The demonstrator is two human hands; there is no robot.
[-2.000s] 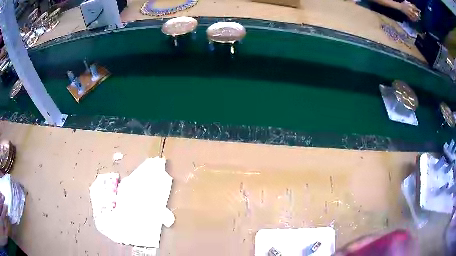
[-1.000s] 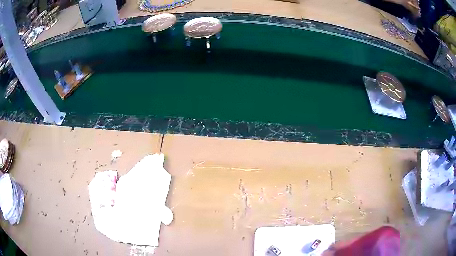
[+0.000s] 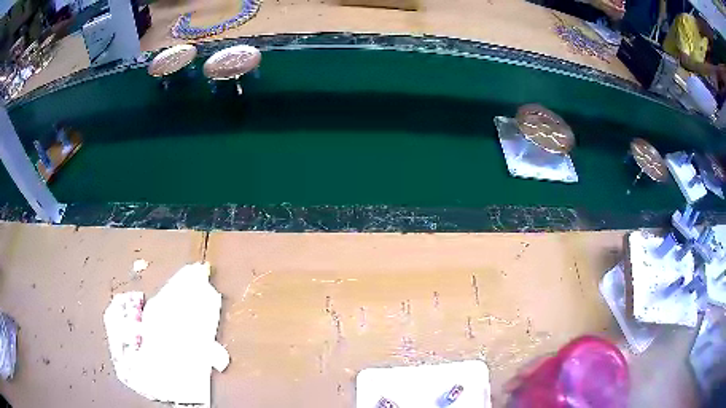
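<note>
A white fixture plate (image 3: 422,381) lies at the bottom edge, cut off, with two small metallic pegs on it. Beside it at lower right is a blurred, shiny red-pink round object (image 3: 593,373), perhaps a bottle. A blurred reddish shape joins it on the left; I cannot tell whether it is my right hand. My left hand is not in view. A crumpled white sheet (image 3: 179,343) with pink-red stains lies on the bench at left.
The green belt (image 3: 334,159) crosses behind the bench (image 3: 271,319). It carries copper discs (image 3: 232,62), a white plate (image 3: 537,166) under a disc, and a brown pegged plate (image 3: 60,157). Pegged white plates (image 3: 661,295) are stacked at right. A post (image 3: 28,171) stands at left.
The view has turned right, so the bench things sit further left in the picture. The belt pieces have moved left more than the bench. The red-pink object shows a rounder face.
</note>
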